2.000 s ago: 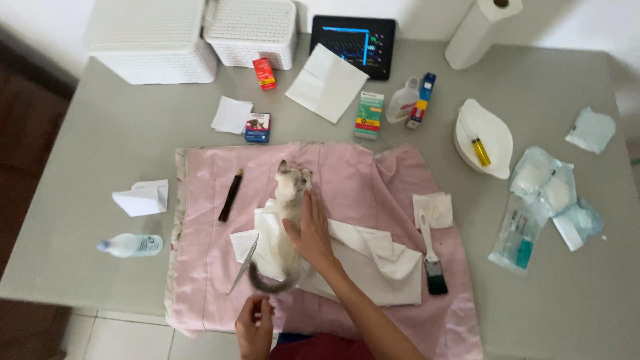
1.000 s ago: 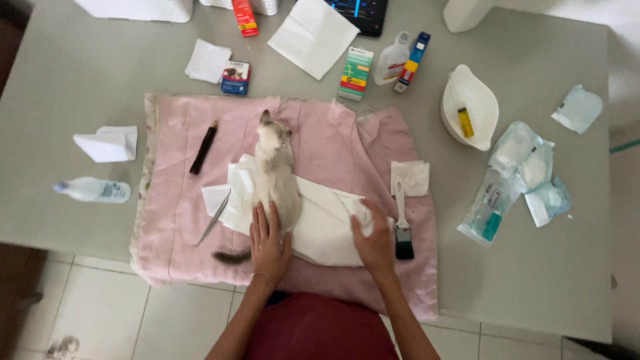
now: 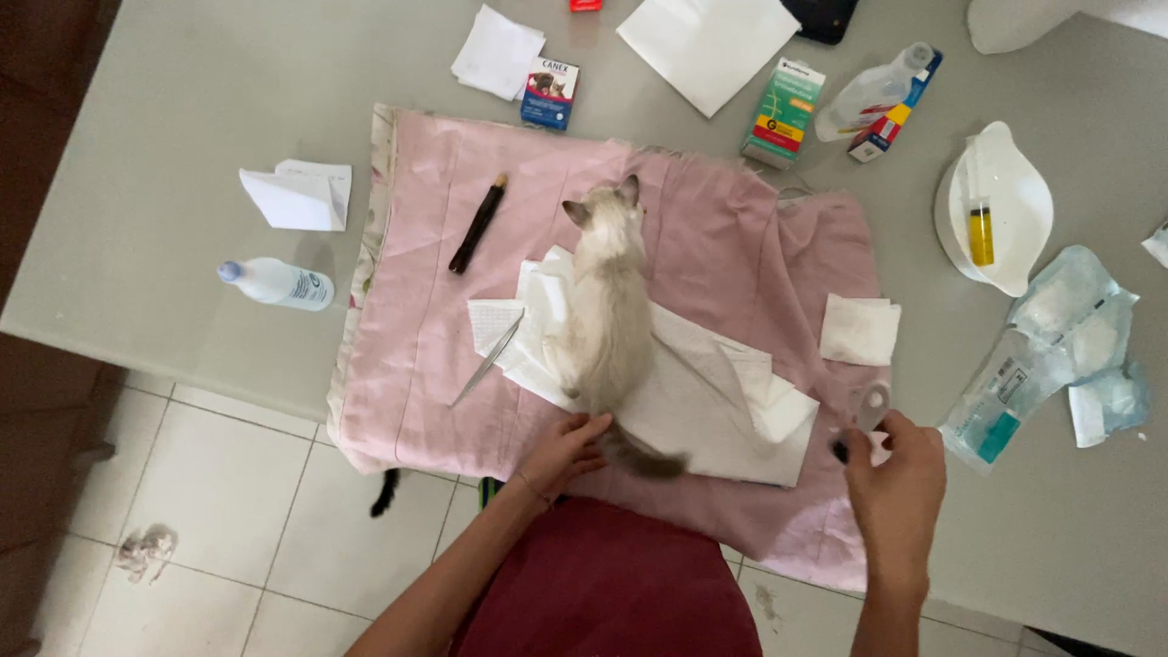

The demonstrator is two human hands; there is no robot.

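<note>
A pale kitten (image 3: 611, 319) with dark ears and tail sits on white paper sheets (image 3: 703, 411) over a pink quilted cloth, its head away from me. My left hand (image 3: 568, 452) rests palm down behind it, fingertips at the base of the tail. At the right edge of the cloth, my right hand (image 3: 899, 470) grips a flat brush (image 3: 867, 406) with a translucent handle; its dark bristles are partly hidden and blurred. Metal tweezers (image 3: 488, 358) lie left of the kitten. A dark, slender stick-like object (image 3: 478, 224) lies farther up on the cloth (image 3: 429, 365).
A white bottle (image 3: 278, 284) and folded paper (image 3: 297, 196) lie left; medicine boxes (image 3: 549, 93) (image 3: 783, 112) and a clear bottle (image 3: 876, 91) are beyond the cloth. Rightward are a gauze pad (image 3: 860, 330), a white bowl (image 3: 999, 182) holding a yellow syringe (image 3: 981, 235), and opened packets (image 3: 1013, 397).
My right hand has moved right from the white paper and taken hold of the brush, which lay below the gauze pad. My left hand has slid from the kitten's back to its tail base.
</note>
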